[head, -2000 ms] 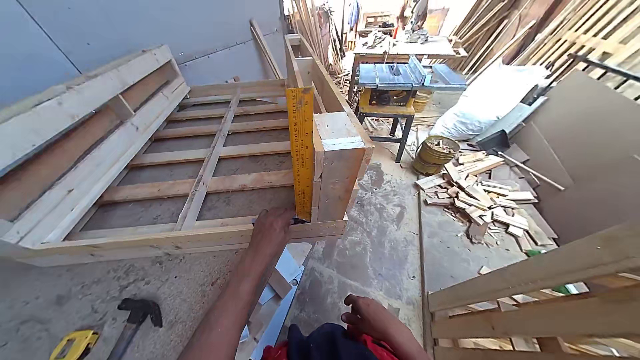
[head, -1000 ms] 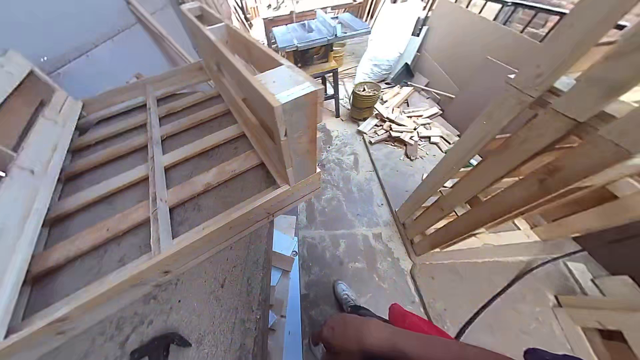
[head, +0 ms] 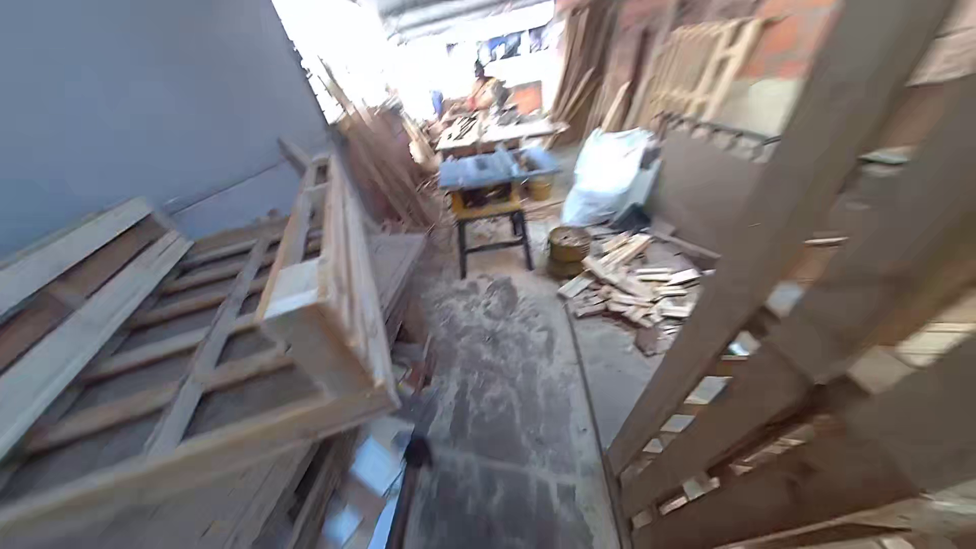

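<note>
Neither my left hand nor my right hand shows in the head view now. On the left, a slatted wooden frame (head: 206, 354) with raised box-like wooden sides lies on a workbench (head: 229, 496). Its near raised side (head: 324, 335) ends in a corner beside the walkway. A small dark object (head: 418, 451), too blurred to name, is at the lower middle, just right of the bench. The whole view is blurred.
Ahead stands a table saw (head: 488, 179) on a black stand. To its right are a bucket (head: 569, 248), a white sack (head: 606, 175) and a pile of wood offcuts (head: 637, 282). A slatted wooden structure (head: 732, 305) leans in at the right. A person (head: 486, 91) is at the far end.
My hands, seen in the earlier frames, are out of view. The yellow measuring tool stood at the raised side two seconds ago, with my left hand at its base. The view has swung strongly.
</note>
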